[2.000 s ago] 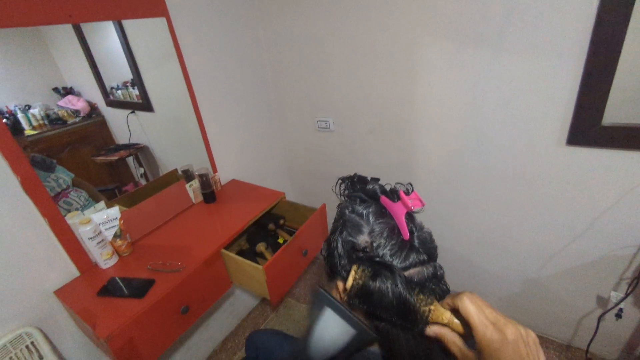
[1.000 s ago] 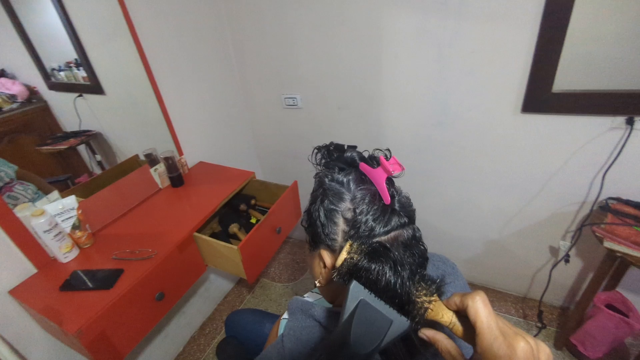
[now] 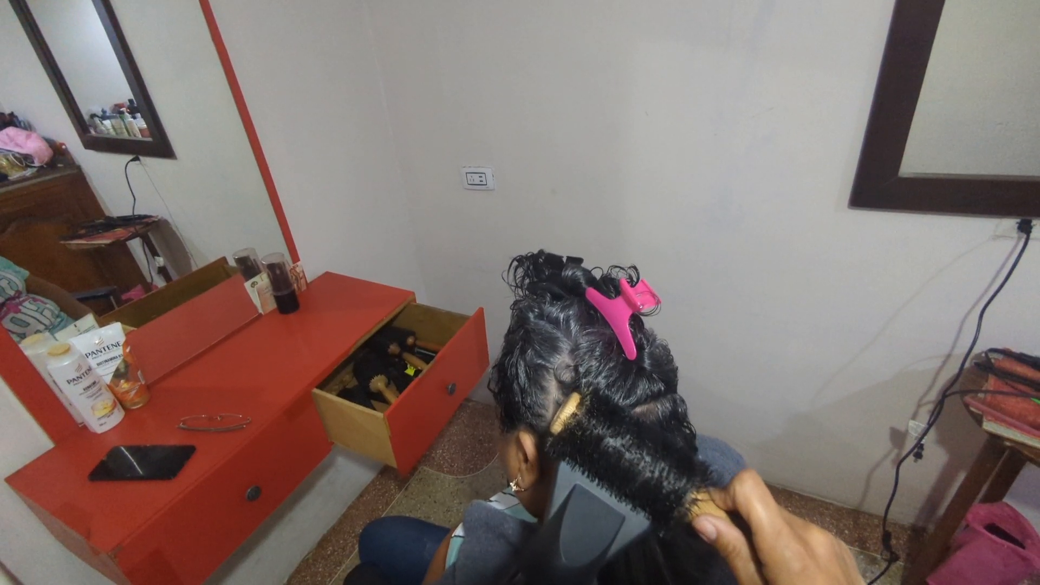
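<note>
My right hand (image 3: 772, 528) grips the wooden handle of a round hairbrush (image 3: 626, 455), with dark hair lying over its bristles. The brush is at the back of a seated person's head, behind the ear. A dark grey hair dryer nozzle (image 3: 589, 516) sits just below the brush, its wide toothed edge against the hair. What holds the dryer is out of view; my left hand does not show. A pink hair clip (image 3: 621, 313) pins hair at the top of the head. A grey cloth (image 3: 496, 536) covers the person's shoulders.
On the left, a red vanity shelf (image 3: 268, 349) carries bottles, eyeglasses (image 3: 214, 422) and a black phone (image 3: 142, 462) below a mirror. Its open drawer (image 3: 439, 406) holds several brushes. At right are a framed mirror (image 3: 886, 106), a hanging cord (image 3: 951, 382) and a small wooden table (image 3: 995, 471).
The brush has turned and lies more fully across the hair, its bristles showing more. The dryer nozzle stays close beneath it. The view has shifted right since the first frame.
</note>
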